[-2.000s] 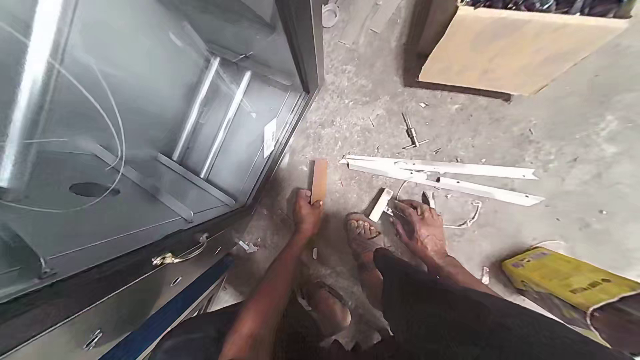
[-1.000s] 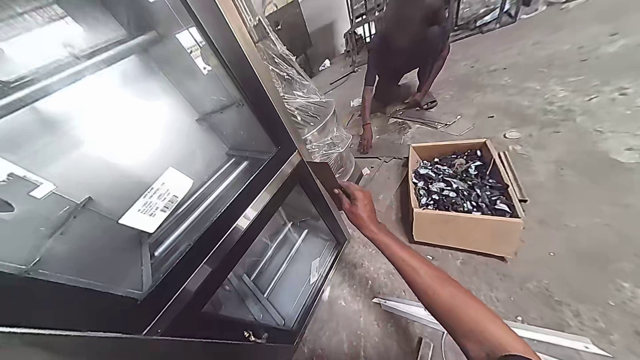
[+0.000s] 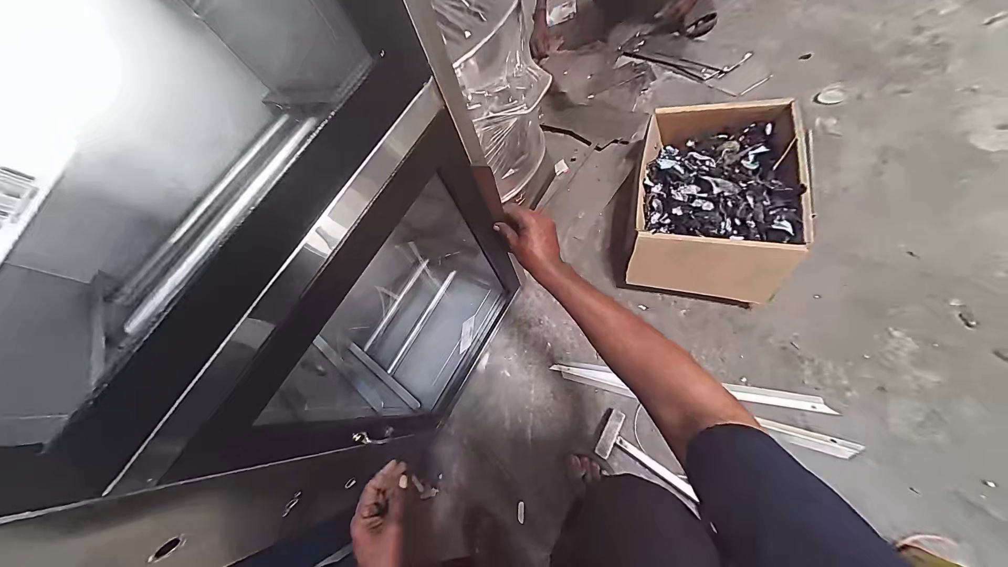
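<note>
My right hand [image 3: 531,236] reaches to the front corner of a dark-framed steel cabinet [image 3: 378,181] with clear panels. Its fingers grip a flat brown block [image 3: 486,189] that lies along the cabinet's edge. My left hand [image 3: 379,516] is low in the view, beside the cabinet's lower edge, with curled fingers; whether something small is between them is unclear. A latch-like metal fitting [image 3: 372,437] sits on the cabinet edge above it. On the floor near my foot lies what looks like a hammer [image 3: 610,433], its handle partly behind my clothing.
An open cardboard box [image 3: 717,264] full of dark scrap-like pieces stands on the concrete floor. White metal strips [image 3: 811,437] lie under my right arm. Clear plastic wrap [image 3: 504,102] hangs beyond the cabinet. Another person's hand [image 3: 541,39] is at the top, near thin rods [image 3: 685,63].
Two seconds ago my left hand held the brown block above the floor; now my right hand has it at the cabinet's edge. My left hand has come into view since one second ago.
</note>
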